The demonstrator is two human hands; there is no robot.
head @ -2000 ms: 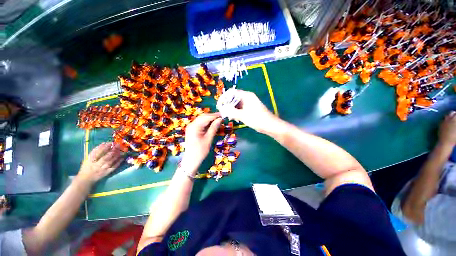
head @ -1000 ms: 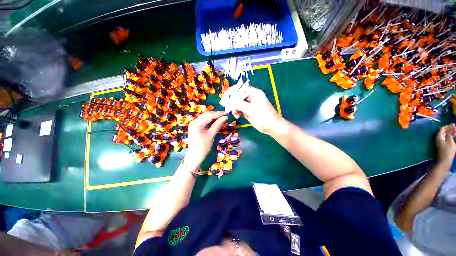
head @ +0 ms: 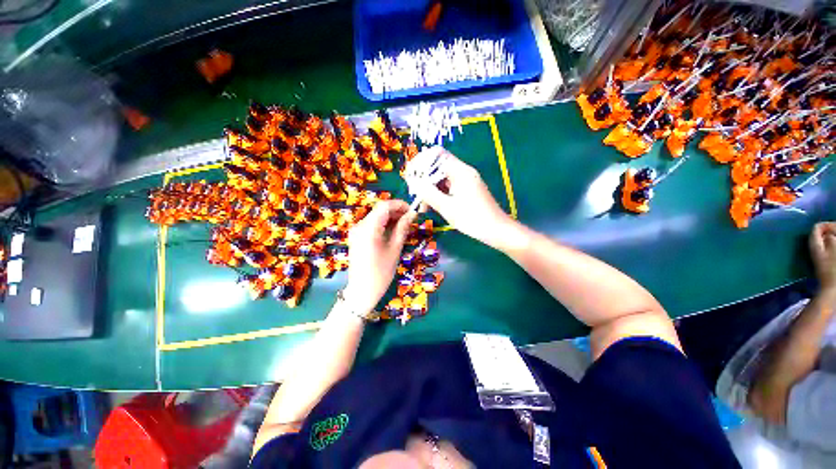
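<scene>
My right hand (head: 449, 188) is closed on several white sticks (head: 424, 165), just below the loose sticks on the bench edge. My left hand (head: 376, 243) is beside it, lower left, with fingertips pinched on the lower end of a thin white stick (head: 414, 206) between the hands. Anything else inside the fingers is hidden. The main pile of orange and black figures (head: 298, 183) lies left of my hands. A small group of figures (head: 412, 284), some with whitish or purple parts, lies right of my left wrist.
A blue tray of white sticks (head: 440, 69) and a loose bundle of sticks (head: 431, 124) are behind my hands. Figures with sticks (head: 724, 101) heap at right; one lies apart (head: 637, 190). A black plate (head: 55, 279) is left. Another person's arm (head: 807, 330) is right. Stools stand lower left.
The neighbour's hand at the left pile has gone from view. My hands stay close together; the stick between them shows more clearly. Red and blue stools now show at lower left.
</scene>
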